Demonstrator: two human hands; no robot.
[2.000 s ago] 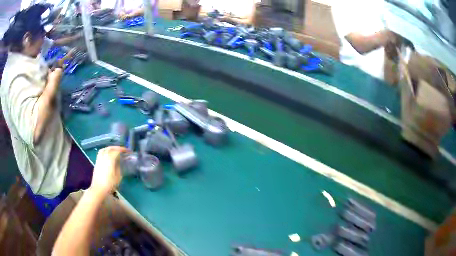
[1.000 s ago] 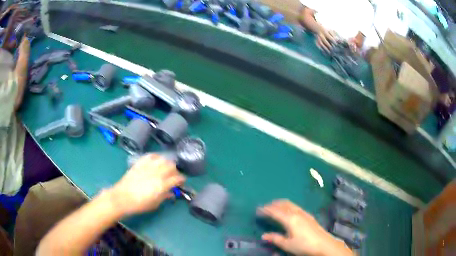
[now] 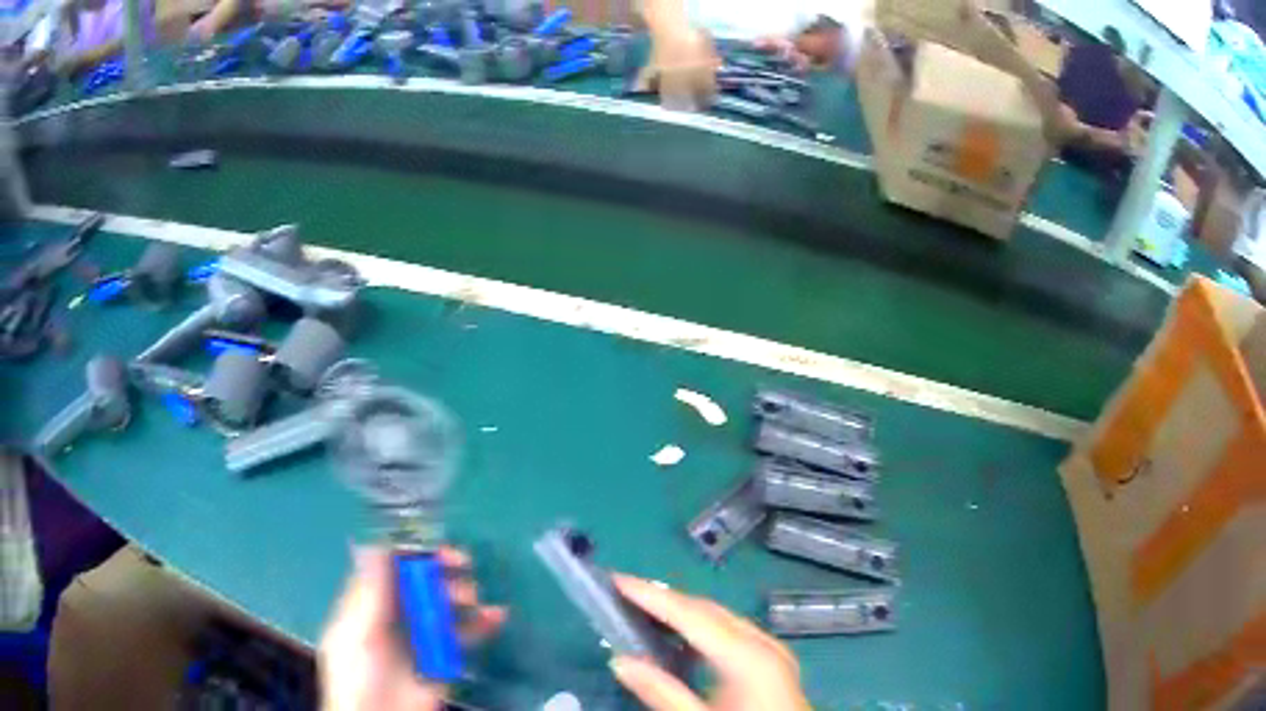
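Note:
My left hand (image 3: pixel 368 642) holds a half-assembled handheld fan by its handle, near the bottom of the view. Its round grey head (image 3: pixel 394 447) points up and is blurred, and the bright blue cell (image 3: pixel 428 618) shows in the open handle. A bit of the circuit board shows between head and cell. My right hand (image 3: pixel 729 653) holds a grey handle cover (image 3: pixel 594 595), tilted, to the right of the fan and apart from it. Several more handle covers (image 3: pixel 819 493) lie in a column on the green bench to the right.
Several grey fans (image 3: pixel 236 382), some with blue cells, lie on the bench at left. A pale rail (image 3: pixel 625 322) edges the dark green conveyor belt (image 3: pixel 555 243). A taped carton (image 3: pixel 1180 486) stands at right. Pale scraps (image 3: pixel 701 406) lie mid-bench. People's hands (image 3: pixel 680 70) work opposite.
My left hand has moved from the fan pile with a fan now raised in it. My right hand has picked up a handle cover. The view has turned to the right.

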